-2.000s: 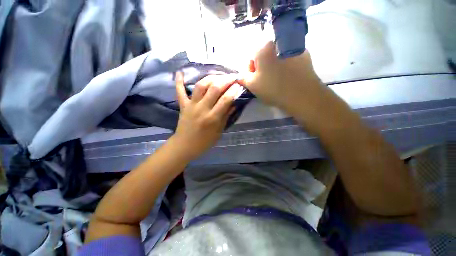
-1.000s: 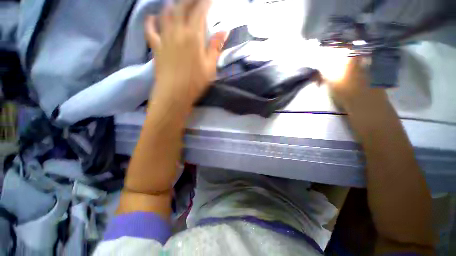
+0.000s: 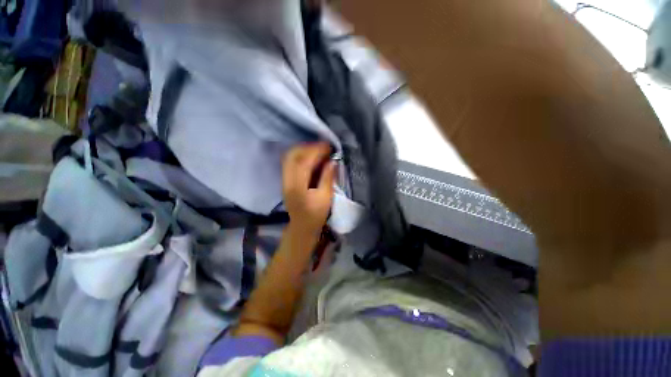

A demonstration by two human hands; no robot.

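A light grey-lavender garment piece [image 3: 221,140] with dark bands hangs in front of me, over the table's left part and front edge. My left hand [image 3: 309,180] pinches its edge near a dark strip, with the fingers closed on the cloth. A small pale cloth piece [image 3: 346,213] hangs just right of those fingers. My right forearm crosses the upper right, large and blurred, and my right hand is out of the picture past the top edge.
A heap of grey garments with dark bands [image 3: 110,272] lies at the lower left. The grey table edge with a printed ruler strip [image 3: 463,199] runs to the right. Part of the white machine table [image 3: 427,136] shows behind it. Bundled items stand at the upper left.
The view has turned left, away from the needle area. My left hand has come down and taken hold of the garment's edge. My right arm has swung up across the view. The garment now hangs lower.
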